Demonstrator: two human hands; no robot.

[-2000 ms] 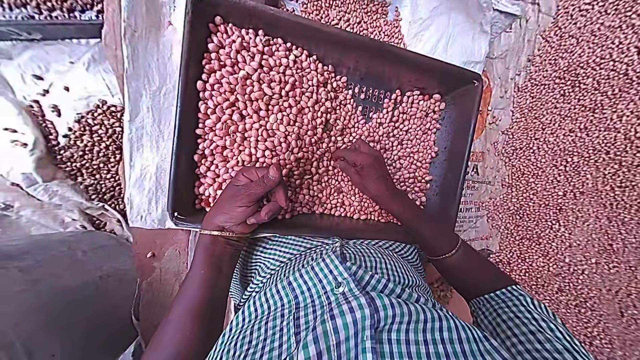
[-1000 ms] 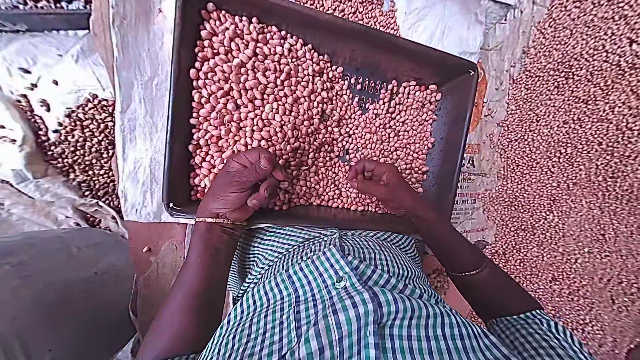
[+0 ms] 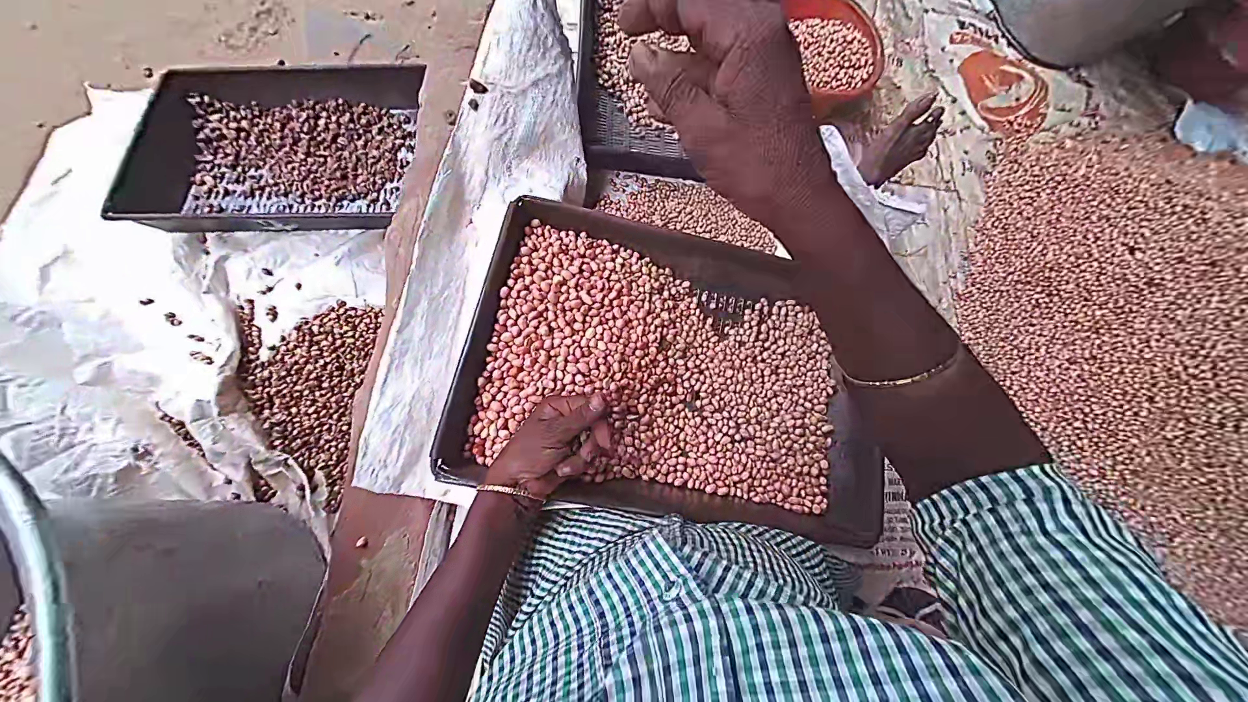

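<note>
A dark rectangular sieve tray (image 3: pixel 858 487) lies across my lap, tilted a little, with pinkish shelled peanuts (image 3: pixel 585 312) spread over most of its base. Some of its slotted bottom shows near the far side. My left hand (image 3: pixel 558 444) rests at the near left part of the tray over the peanuts, its fingers curled; whether a nut is between them cannot be told. Raised high above the tray's far side, my right hand (image 3: pixel 731 88) has its thumb and fingers bent and apart, close to the camera. Nothing shows between them.
Beyond stands another tray (image 3: pixel 639 156) of peanuts, beside an orange bowl (image 3: pixel 877 49) of peanuts and another person's foot (image 3: pixel 905 141). At left are a tray (image 3: pixel 263 222) of darker nuts and a dark heap (image 3: pixel 317 390) on white sheeting. A large peanut heap (image 3: pixel 1111 361) spreads at right.
My right hand has risen from the peanuts in the tray to high above its far side. My left hand stays at the near left part. The view has shifted and takes in more of the surroundings.
</note>
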